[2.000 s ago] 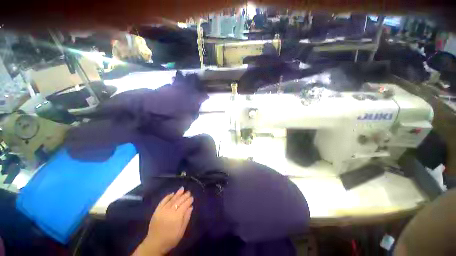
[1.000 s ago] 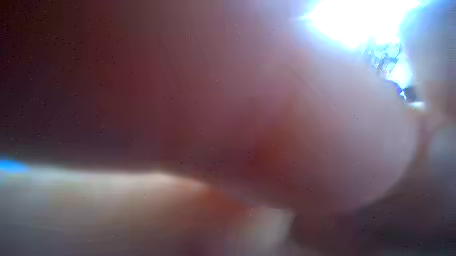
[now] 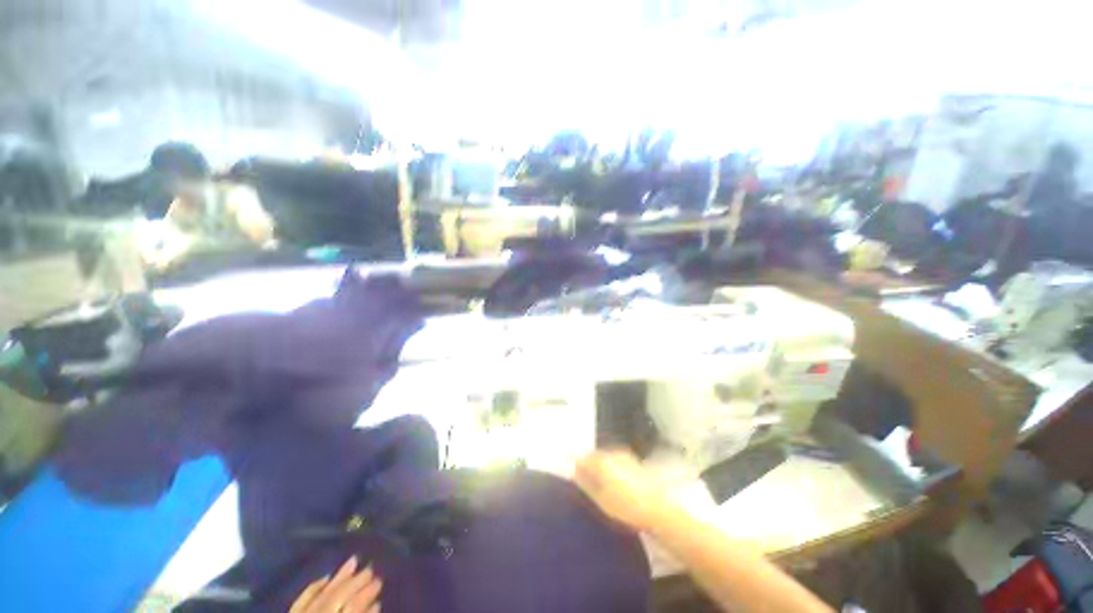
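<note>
Dark navy cloth lies across the near table edge, with a broad curved edge. Shears lie on it, pivot showing, blades and handles hard to see against the cloth. My left hand is cut off by the bottom edge, its fingers spread on the cloth below the shears. My right hand is over the table at the cloth's far right edge, in front of the machine arm. It is blurred, and whether it holds anything cannot be told. A cream-white sewing machine stands beyond it.
A heap of navy cloth lies beyond the work, partly over a bright blue sheet at left. A dark flat rectangle lies near the machine base. A brown table edge and another machine are at right.
The view was blocked by a blurred, skin-toned shape one second ago and is clear now. It has tilted up since the first frame. My right hand now shows beside the machine; my left hand is lower in view.
</note>
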